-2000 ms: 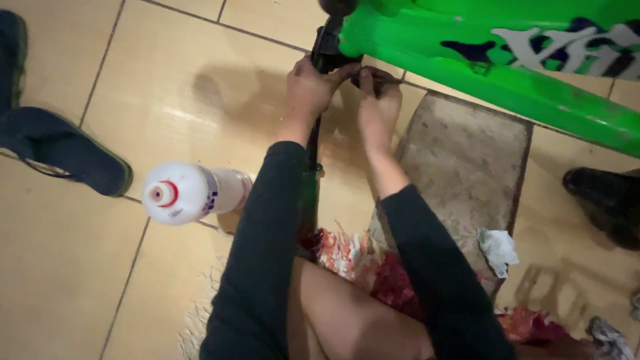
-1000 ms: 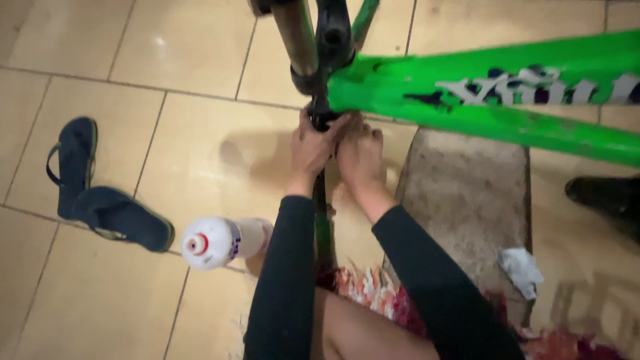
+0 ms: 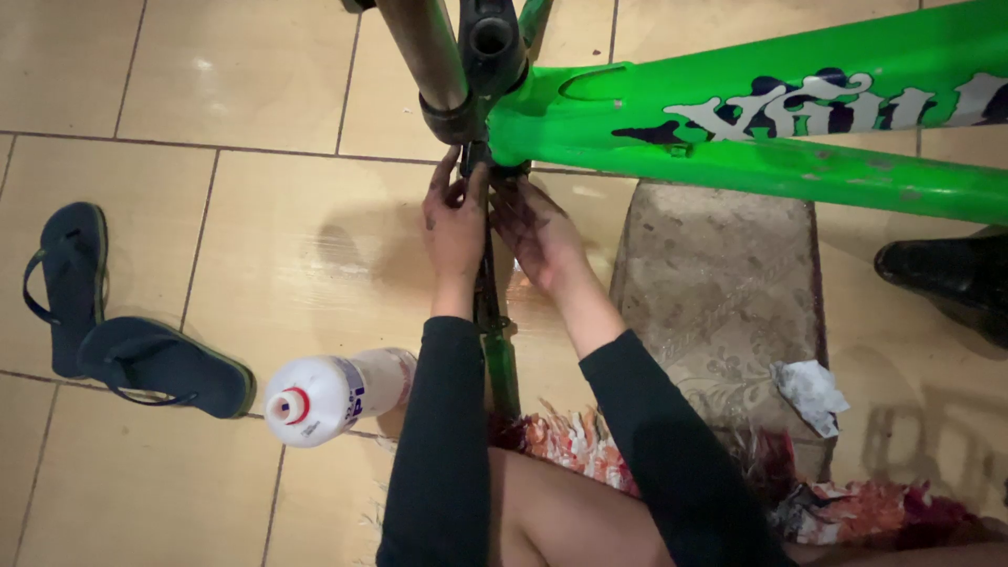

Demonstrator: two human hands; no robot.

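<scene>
A green bicycle frame reaches in from the right, its tubes marked with white and dark lettering. Black fork crown and a fork leg stand at its front end. Just below the head tube, my left hand has its fingers raised around a dark part at the tube's lower end. My right hand, palm partly turned up and smudged dark, touches the underside of that same spot. What the fingertips grip is hidden. A thin dark piece runs down between my wrists to a green part.
Dark flip-flops and a white plastic bottle without a cap are on the tiled floor at left. At right are a worn mat, a crumpled white scrap, a black shoe and a shaggy red-and-white rug.
Both hands stay by the lower end of the head tube. My right hand has turned to show more of its palm. The view has shifted, with more of the fork showing.
</scene>
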